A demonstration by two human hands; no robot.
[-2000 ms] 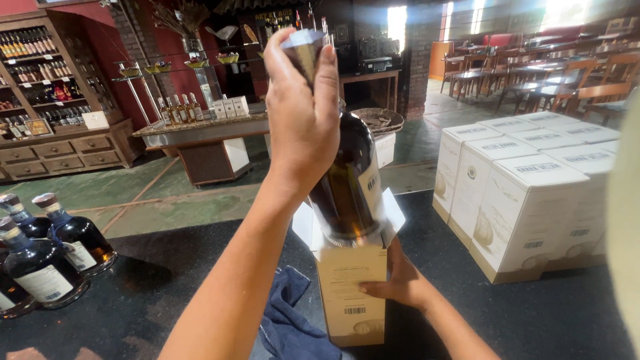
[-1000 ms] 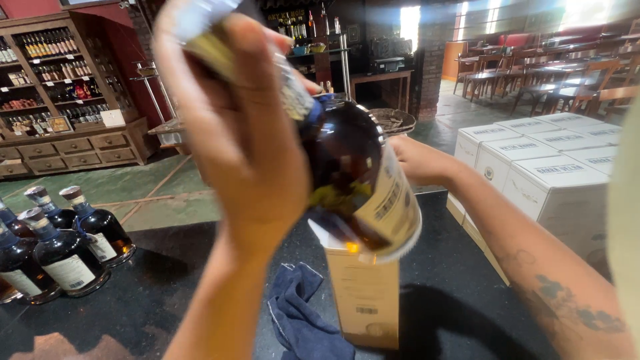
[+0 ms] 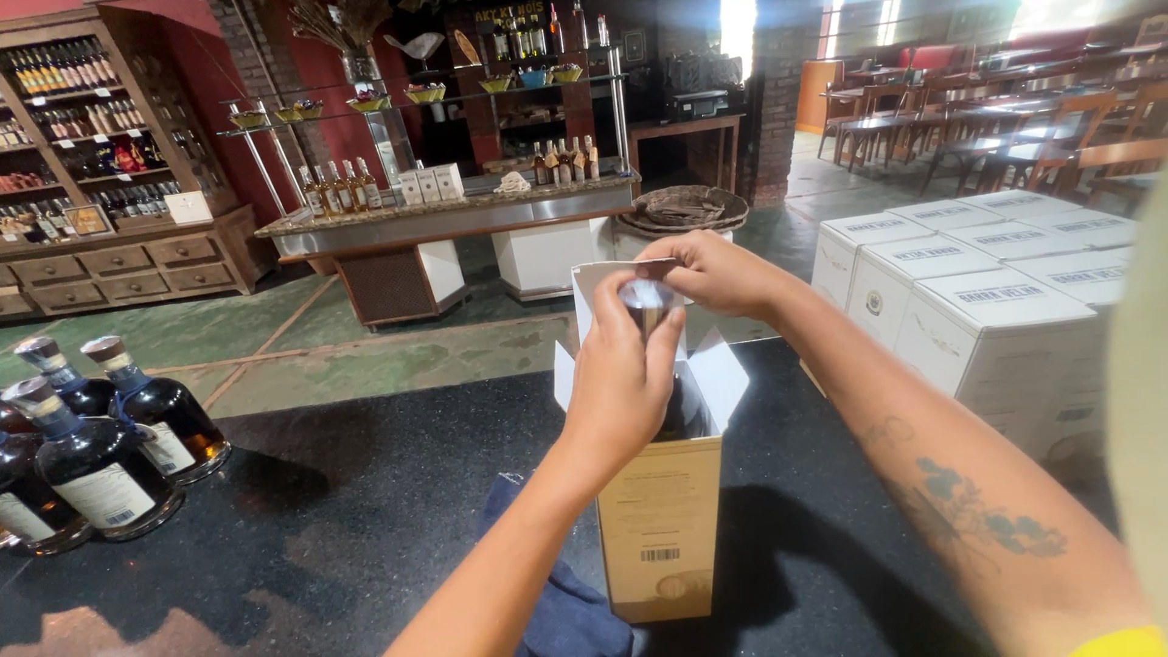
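A tall tan cardboard bottle box (image 3: pixel 662 538) stands upright on the black stone counter (image 3: pixel 365 511), its white top flaps open. Inside its mouth is a dark glass bottle (image 3: pixel 686 411), the body mostly hidden by the box and my hand. My left hand (image 3: pixel 625 374) grips the bottle by its capped neck, above the box opening. My right hand (image 3: pixel 703 269) pinches the upper edge of the raised back flap, just behind the bottle's cap. A dark blue cloth (image 3: pixel 570 611) lies against the box's left side.
Several filled, corked bottles (image 3: pixel 105 484) stand at the counter's left. Closed white boxes (image 3: pixel 1004 301) are grouped at the right. Beyond the counter are a display counter (image 3: pixel 456 214), wooden shelves (image 3: pixel 82 155) and tables with chairs (image 3: pixel 985 137).
The bottle, tilted above the box one second ago, is now upright and partly inside it. My right hand has moved to the back flap.
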